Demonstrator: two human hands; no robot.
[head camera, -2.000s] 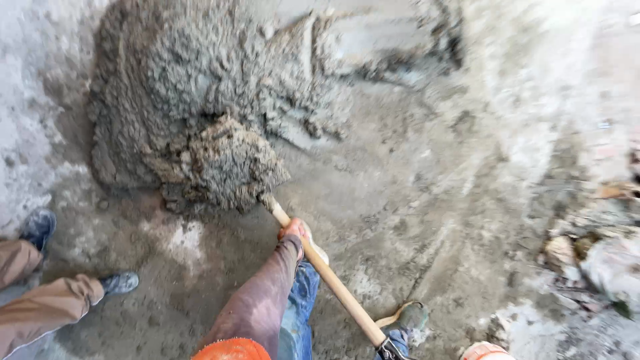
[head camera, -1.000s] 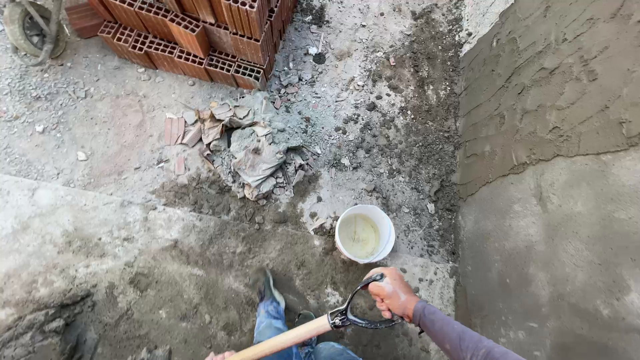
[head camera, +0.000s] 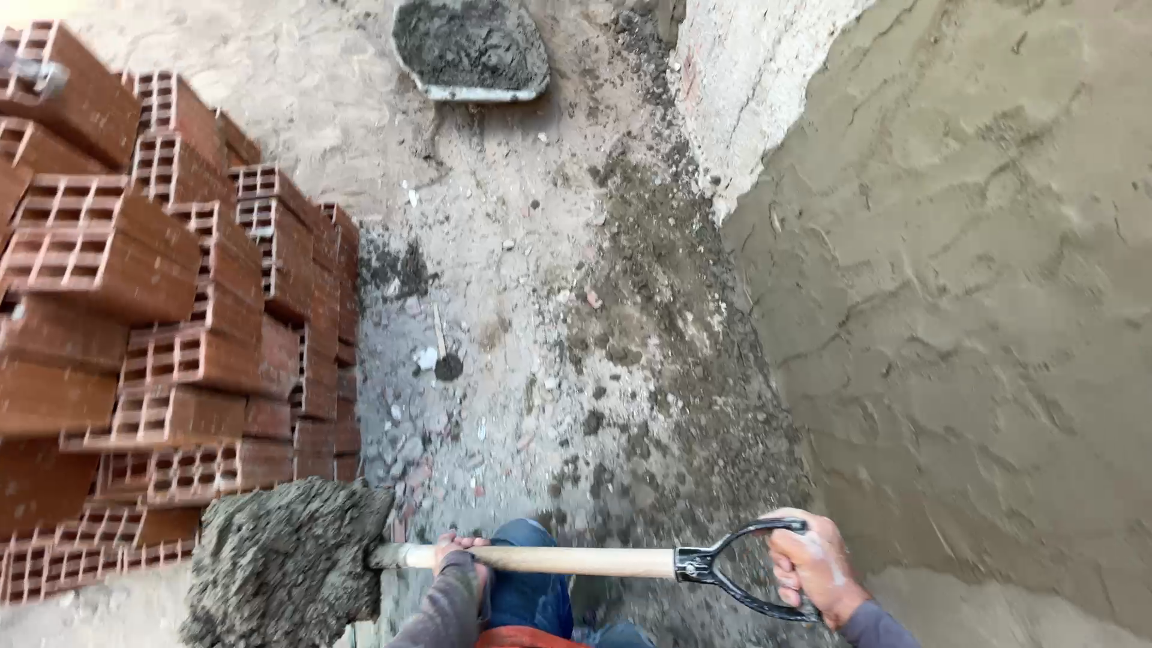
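Across the bottom of the view lies a shovel with a wooden shaft (head camera: 585, 562) and a black D-shaped grip (head camera: 720, 567). My left hand (head camera: 461, 551) is closed around the shaft near the blade end. The D-grip is held in my right hand (head camera: 812, 565), at the other end. A heap of wet grey mortar (head camera: 288, 562) rides on the blade at the lower left and hides it. Farther ahead, at the top, a tub (head camera: 486, 93) full of grey mortar (head camera: 468, 45) stands on the ground.
Stacked hollow clay bricks (head camera: 153, 297) rise along the left, close to the loaded blade. On the right is a wall with wet, uneven plaster (head camera: 954, 297), with a rough white patch (head camera: 756, 81) beyond. Rubble and mortar crumbs (head camera: 666, 297) litter the ground between.
The view has swung widely, from the mortar pile to the bricks and plastered wall. The shovel, earlier in the pile, now carries a heap of mortar. The tub at the top has come into view.
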